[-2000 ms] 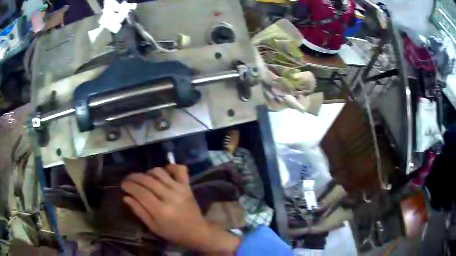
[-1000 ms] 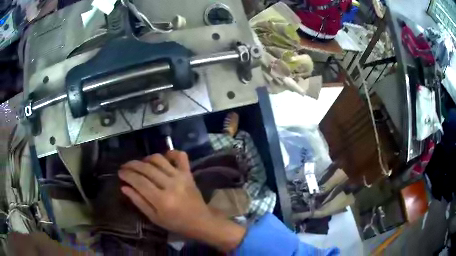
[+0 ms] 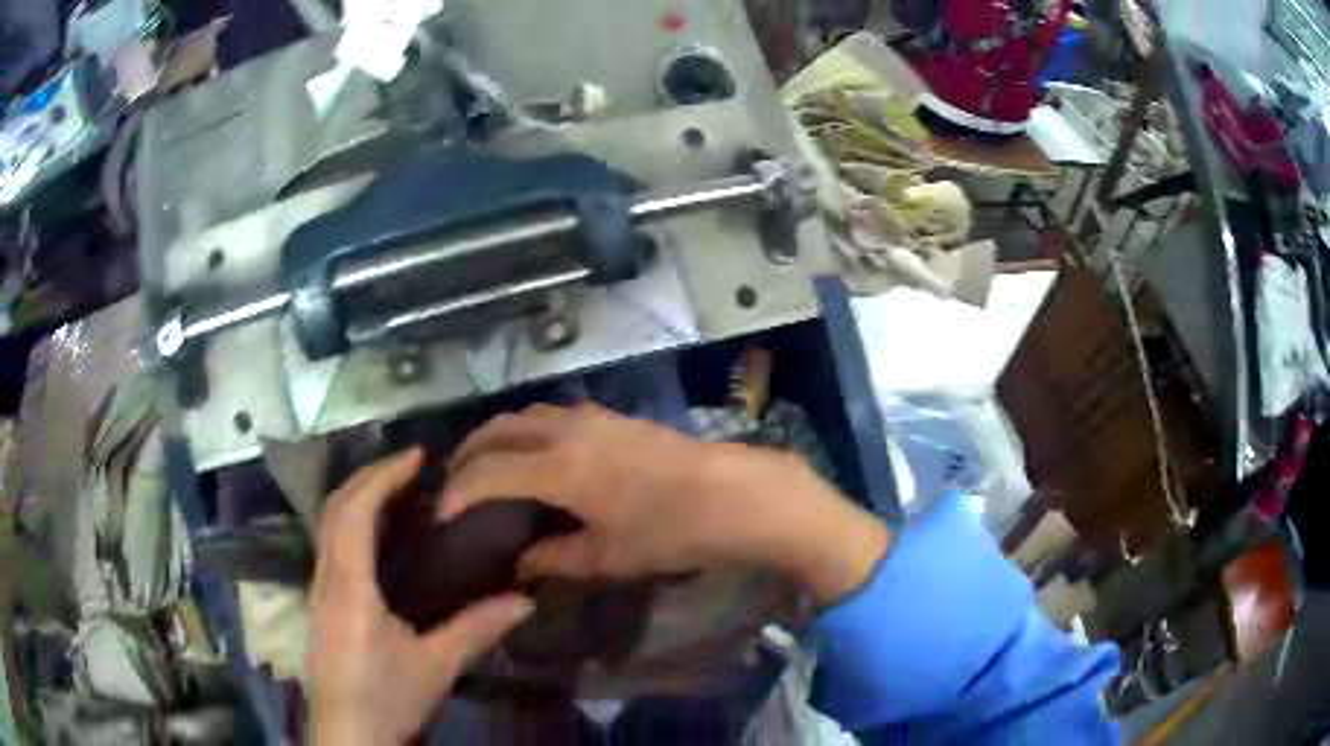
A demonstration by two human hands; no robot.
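My left hand (image 3: 382,619) and my right hand (image 3: 627,496) meet over the tray, both a little blurred. Between them is a small dark brown cloth piece (image 3: 460,551), curved between thumbs and fingers of both hands. More brown cloth (image 3: 569,641) lies below and behind the hands, partly hidden by them. The grey-cream machine (image 3: 744,270) stands directly ahead, its steel plate edge just beyond my right fingers. A dark blue-grey clamp arm (image 3: 467,197) with shiny bars sits on the plate.
A brush (image 3: 750,382) and checked cloth (image 3: 788,432) lie at the tray's right. Tied beige bundles (image 3: 110,539) stand at left. Beige cloth (image 3: 890,175), a plastic bag (image 3: 948,445) and a brown board (image 3: 1101,394) are at right. A person in red (image 3: 992,59) is beyond.
My left hand has come into view at the lower left. My right hand has lifted off the brown stack and turned, and both hands now hold a brown piece. The view has shifted slightly.
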